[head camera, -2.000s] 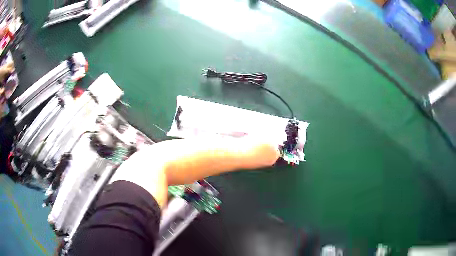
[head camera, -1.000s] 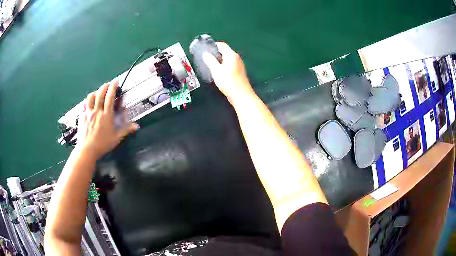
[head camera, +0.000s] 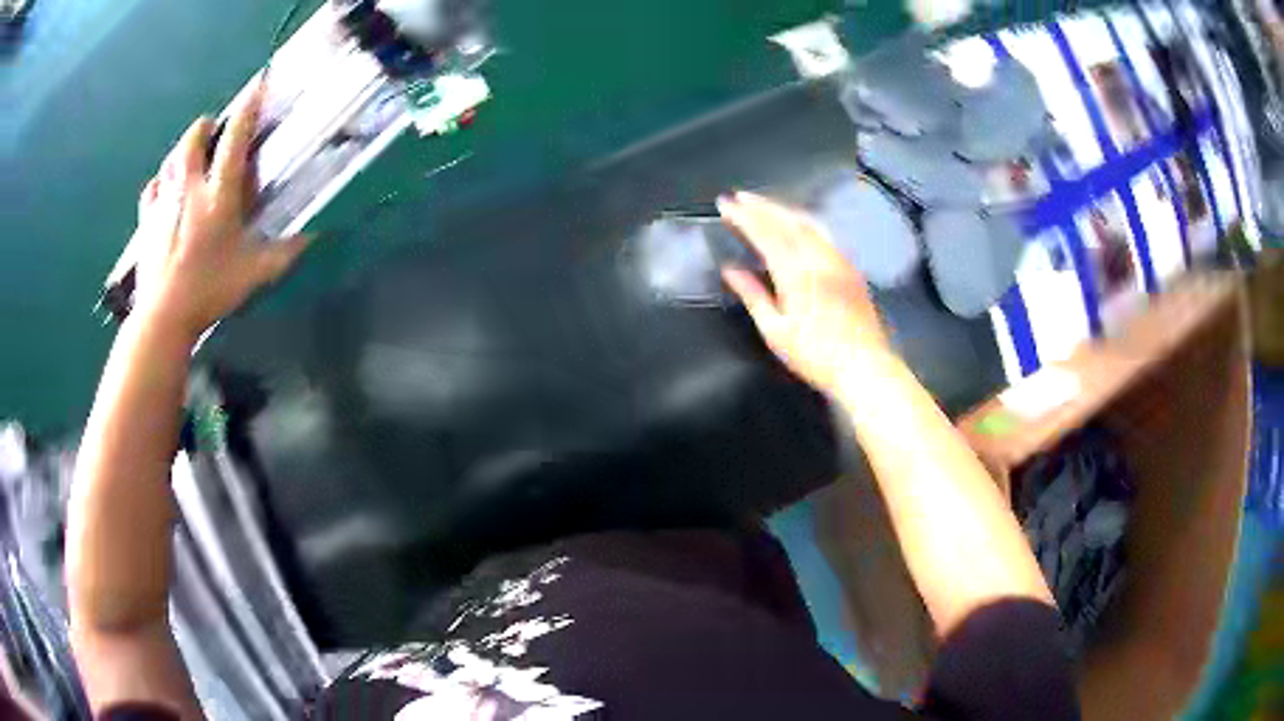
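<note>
The partly assembled unit (head camera: 317, 134), a long white body, lies slanted at the upper left, its far end cut off by the top edge. A green circuit board (head camera: 451, 103) shows near that end. My left hand (head camera: 204, 240) lies over the unit's near part, fingers spread across it, and holds it. My right hand (head camera: 810, 289) is over the black mat with a grey end cap (head camera: 679, 261) at its thumb and fingertips; it looks pinched, but blur hides the exact contact. Loose grey end caps (head camera: 972, 261) lie in a pile right of this hand.
White and blue instruction sheets (head camera: 1049, 331) lie under and beside the pile. An open cardboard box (head camera: 1183, 380) with dark caps stands at lower right. More units (head camera: 233, 563) stand at lower left by my forearm. The green conveyor (head camera: 592, 85) runs beyond the black mat (head camera: 465, 352).
The view has shifted towards the right side of the bench. My right hand has moved away from the unit's end, back towards the cap pile. My left hand stays on the unit.
</note>
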